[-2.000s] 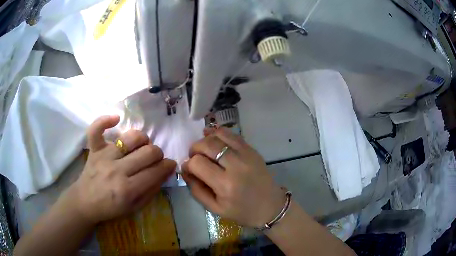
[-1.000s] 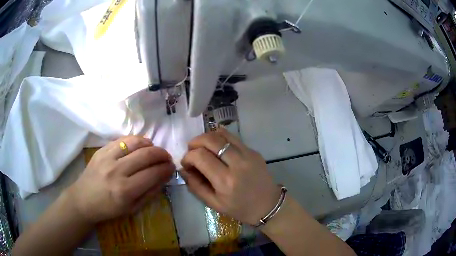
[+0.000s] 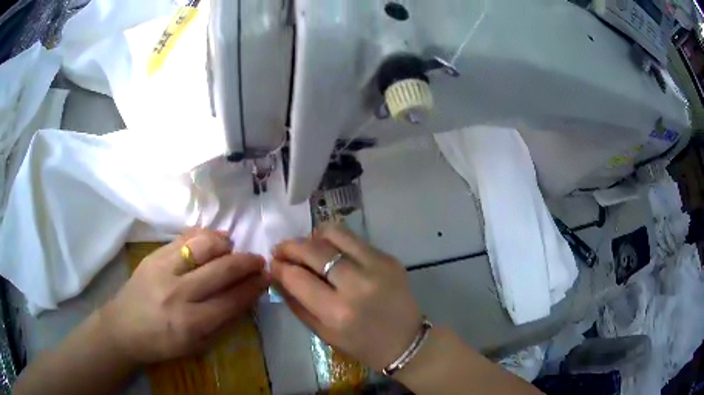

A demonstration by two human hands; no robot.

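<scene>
A white cut panel (image 3: 85, 193) spreads left of the sewing machine (image 3: 347, 77) and runs under its presser foot (image 3: 260, 176). My left hand (image 3: 189, 297), with a yellow ring, pinches the fabric's near edge in front of the foot. My right hand (image 3: 340, 297), with a silver ring and bracelet, pinches the same edge just beside it. The fingertips of both hands nearly meet and hide the pinched edges. The fabric between the hands and the foot is gathered into small folds.
A white strip bundle (image 3: 513, 224) lies right of the needle under the machine arm. A small black-handled tool (image 3: 575, 243) lies beside it. Yellow-orange tape (image 3: 208, 359) covers the table's near edge. White bundles (image 3: 664, 308) lie at the far right. A dark ribbed knob (image 3: 340, 193) stands beside the foot.
My left index finger, raised two seconds ago, has come down onto the fabric. Both hands keep their pinch near the same place. The whole view has shifted slightly.
</scene>
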